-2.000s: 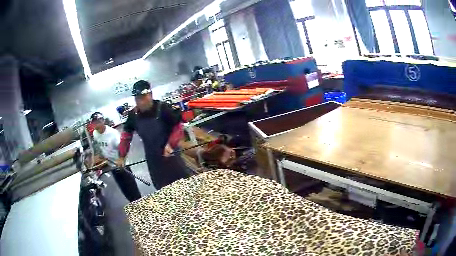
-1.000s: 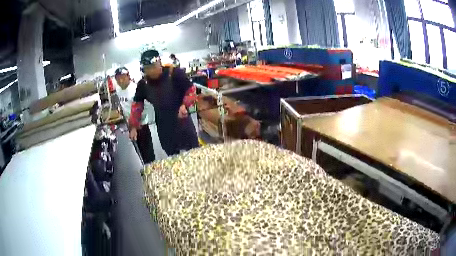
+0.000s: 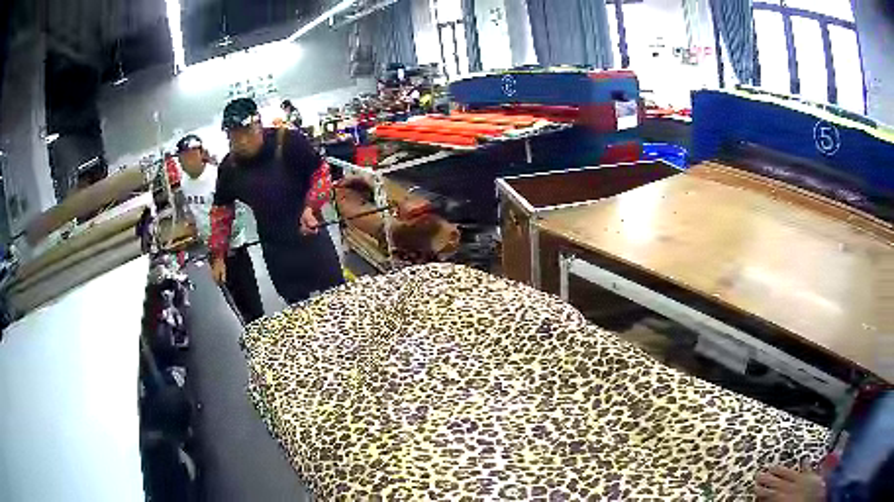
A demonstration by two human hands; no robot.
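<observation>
A leopard-print fabric stack (image 3: 490, 382), cream-yellow with dark spots, fills the lower middle and runs out of the bottom edge. Its surface is gently wavy and it hides whatever bears it. A hand that looks like my right hand (image 3: 792, 486) shows at the bottom right corner, with a dark blue sleeve. It is blurred and cut off by the bottom edge, and lies at the near right part of the fabric. Whether its fingers grip the fabric or only rest there cannot be seen. My left hand is out of view.
A person in a dark apron (image 3: 279, 211) stands beyond the fabric holding a thin rod; another in white (image 3: 199, 191) is behind. A long white table (image 3: 74, 382) runs along the left. At right are a brown press table board (image 3: 725, 245), wooden bin (image 3: 598, 186) and blue press (image 3: 765, 132).
The view has shifted, and more of the fabric shows than two seconds ago. The aproned person has lowered a hand beside the fabric's far left corner. A hand has come into view at bottom right.
</observation>
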